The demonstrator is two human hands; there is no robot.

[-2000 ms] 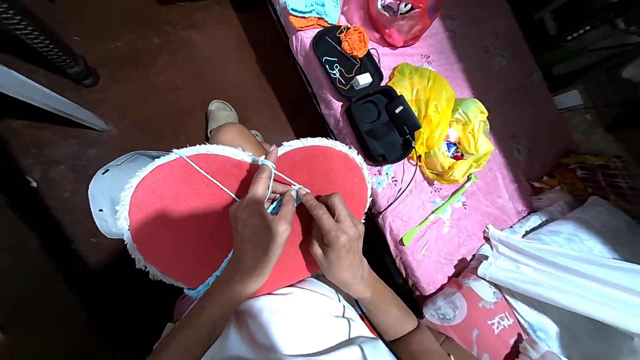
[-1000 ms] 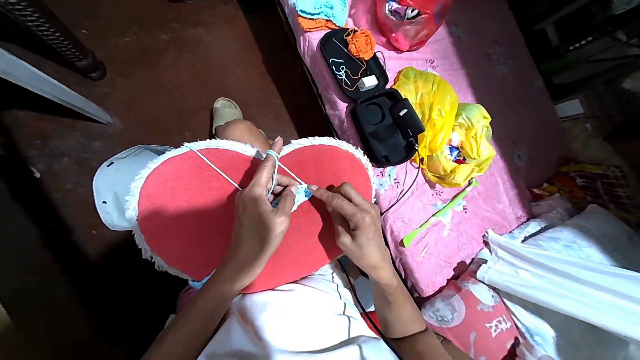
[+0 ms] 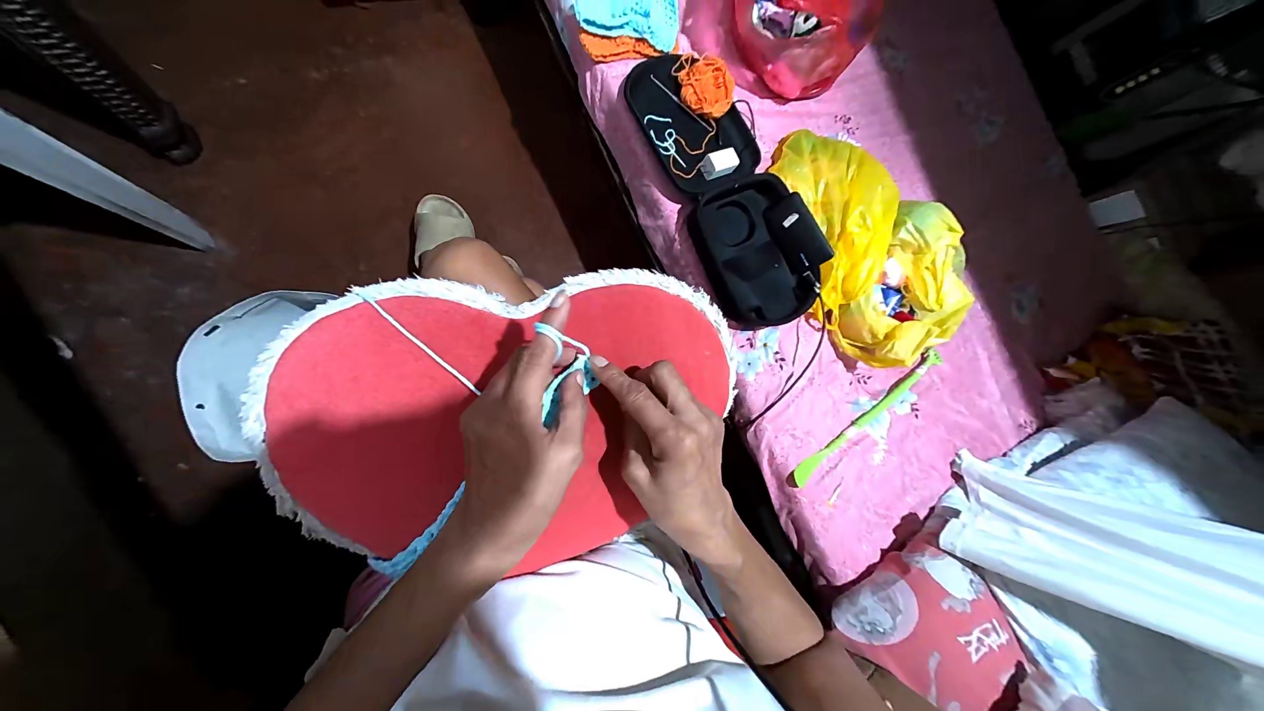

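Over a red heart-shaped cushion (image 3: 365, 415) with a fringed white edge, both hands meet at a small piece of light blue crochet (image 3: 571, 387). My left hand (image 3: 523, 425) pinches the piece, and light blue yarn (image 3: 420, 343) loops round its raised index finger and runs to the cushion's upper left edge. My right hand (image 3: 667, 444) is closed at the right side of the piece, its fingertips touching the stitches; a hook in it cannot be made out. More blue crochet (image 3: 425, 538) shows beside my left wrist at the cushion's lower edge.
On the pink floral cloth (image 3: 731, 395) at right lie an open black case (image 3: 755, 247), an orange yarn ball (image 3: 705, 86), a yellow plastic bag (image 3: 849, 197), a red bag (image 3: 805, 49) and a green strip (image 3: 859, 425). A black cable runs from the case. White fabric (image 3: 1106, 553) lies lower right.
The yarn between my left index finger and the crochet now spans a shorter distance, and my right hand's fingertips are closer to my left hand than one second ago.
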